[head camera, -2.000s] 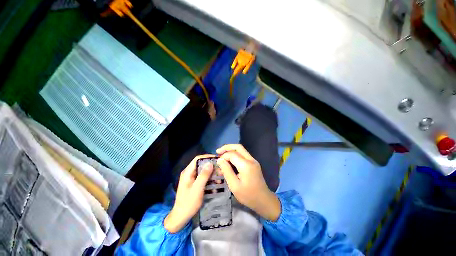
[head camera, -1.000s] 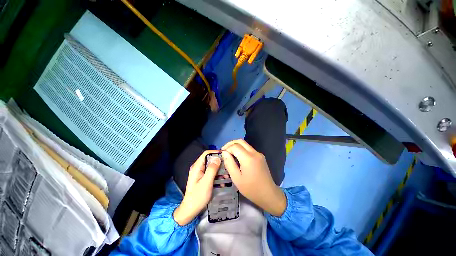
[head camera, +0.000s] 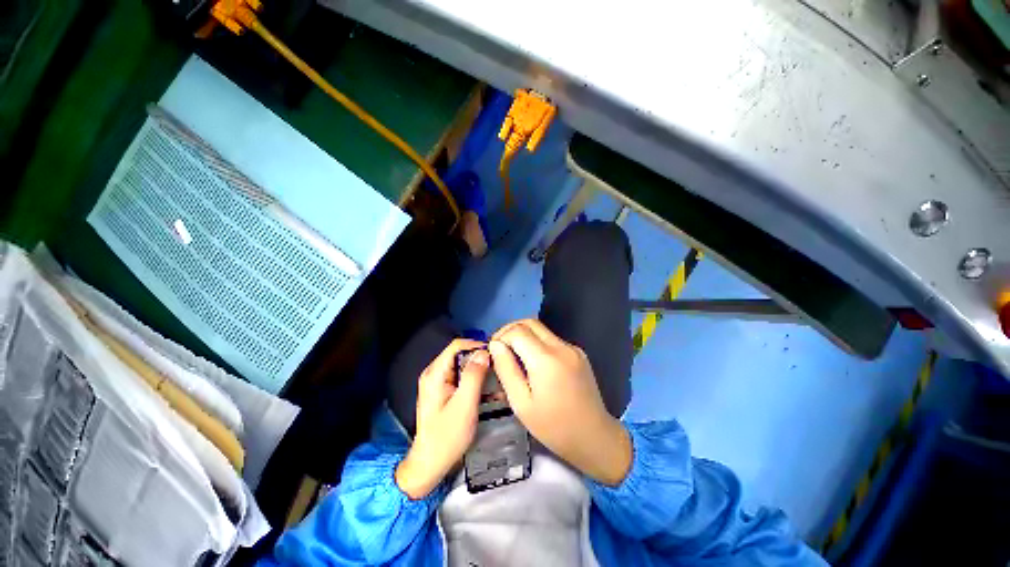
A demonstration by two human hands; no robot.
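A black-edged phone middle frame (head camera: 498, 452) is held upright over my lap, its lower end showing below my hands. My left hand (head camera: 449, 408) grips its upper left side, with the thumb on the face near the top. My right hand (head camera: 550, 388) is on the upper right side, thumb and fingertips pinched together at the top edge. The fingers hide the upper part of the frame. Whether a small part is between the right fingertips cannot be seen.
A pale blue sticker sheet (head camera: 238, 238) lies on the green bench (head camera: 366, 150) at left. White liners (head camera: 144, 410) and a grey frame tray (head camera: 44, 432) are lower left. The white machine table (head camera: 709, 100) with silver buttons (head camera: 928, 218) spans the upper right; an orange connector (head camera: 525, 120) hangs from it.
Both hands stay at the top of the frame, with the right fingertips closer over its upper edge and more of the top covered. The view has shifted slightly.
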